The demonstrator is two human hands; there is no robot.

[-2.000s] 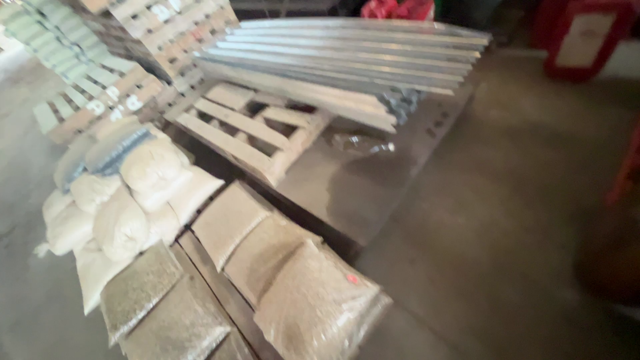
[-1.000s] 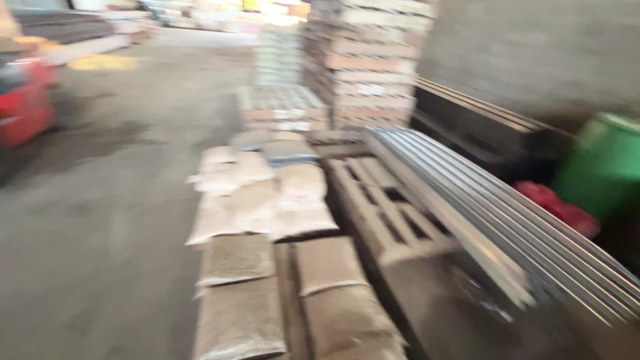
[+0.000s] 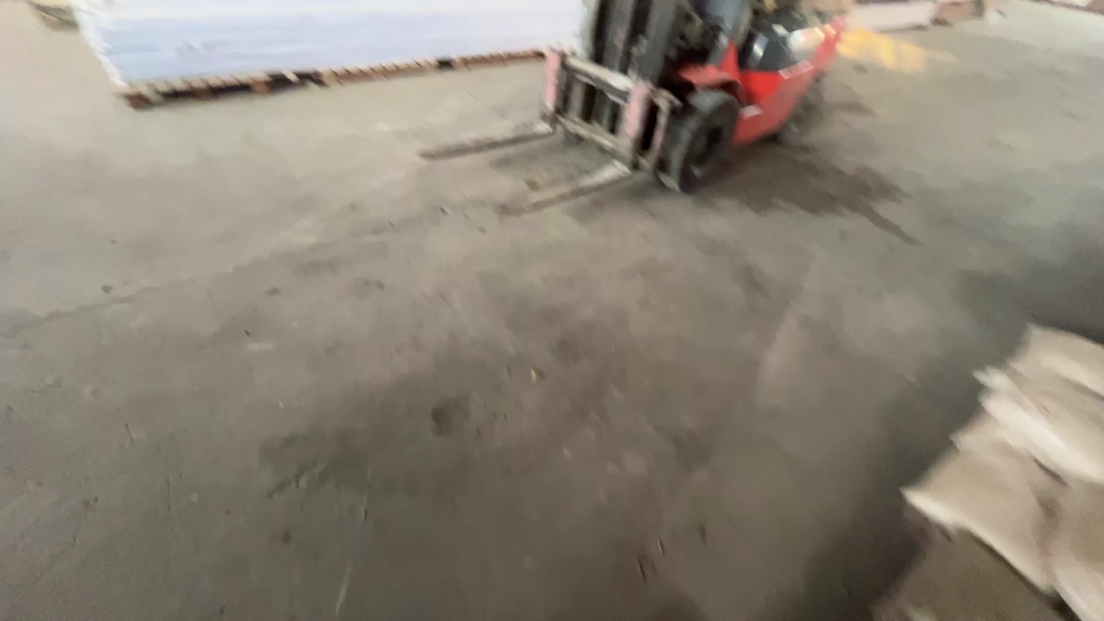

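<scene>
Neither my left hand nor my right hand shows in the head view, so what they hold or touch is hidden. Nearest in view are pale filled sacks (image 3: 1005,483), stacked at the lower right edge and blurred. Farther off, at the top centre, a red forklift (image 3: 763,95) stands on the concrete floor (image 3: 517,345). Its two metal forks (image 3: 573,190) point to the left, low at the floor and bearing no load.
At the upper left a long, white-wrapped stack (image 3: 328,39) rests on wooden pallets (image 3: 345,76). Dark stains mark the floor beside the forklift. A yellow patch (image 3: 893,50) lies on the floor behind it.
The view has swung far to the left. The forklift, only partly seen at the left edge a second ago, now shows its mast and forks. The metal profiles and stacked pallets have left the view.
</scene>
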